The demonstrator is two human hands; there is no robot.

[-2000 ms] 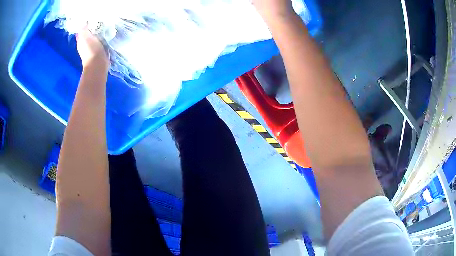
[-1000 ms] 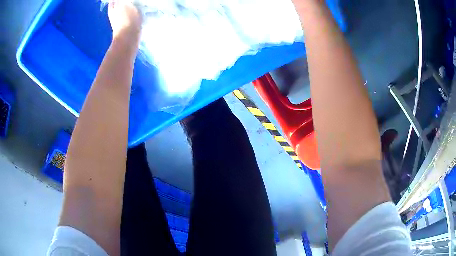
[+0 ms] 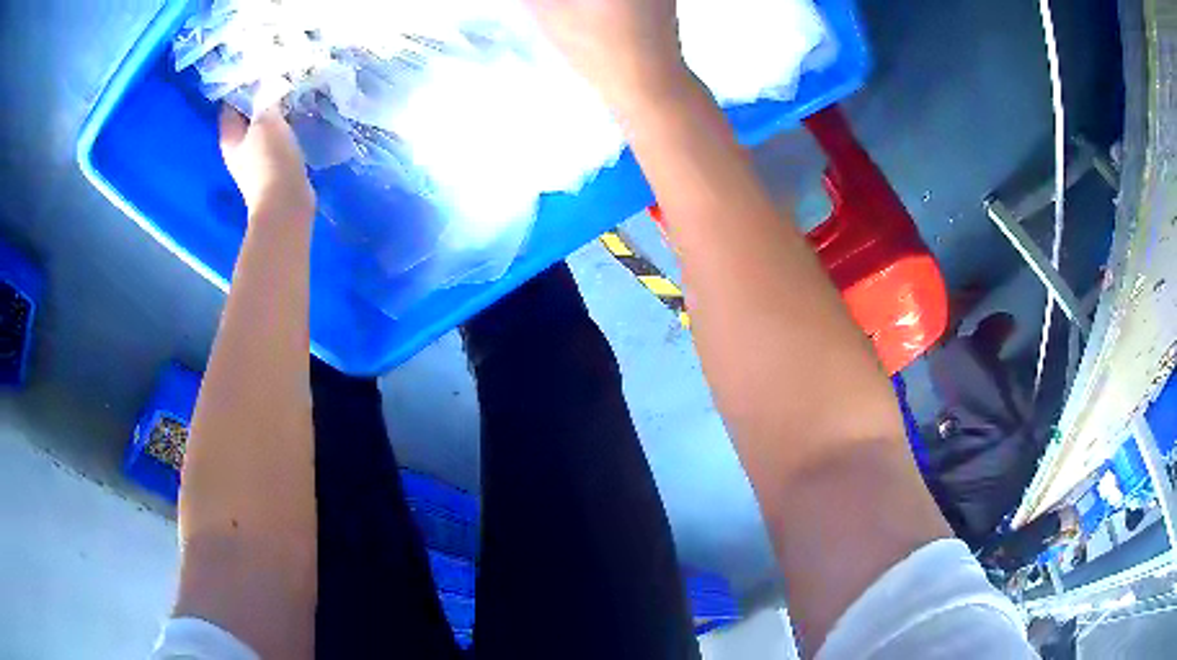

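Observation:
A large blue plastic tub (image 3: 426, 310) lies tilted across the upper part of the view, above my legs. It holds a glaring white heap of clear plastic bags (image 3: 478, 142). My left hand (image 3: 267, 157) is at the left end of the heap, its fingers partly hidden among the bags; its grip cannot be made out. My right hand (image 3: 613, 32) is over the middle of the heap at the top edge, cut off by the frame, with its fingers hidden or lost in glare.
A red plastic stool (image 3: 891, 271) stands right of the tub, beside yellow-black floor tape (image 3: 642, 273). A small blue bin with gold pieces (image 3: 165, 438) is at lower left. A table edge (image 3: 1110, 348) and a dark heap (image 3: 987, 451) are at right.
My right hand has moved left, from the tub's right part to over the heap's middle. My left hand has moved down and left. More of the red stool shows.

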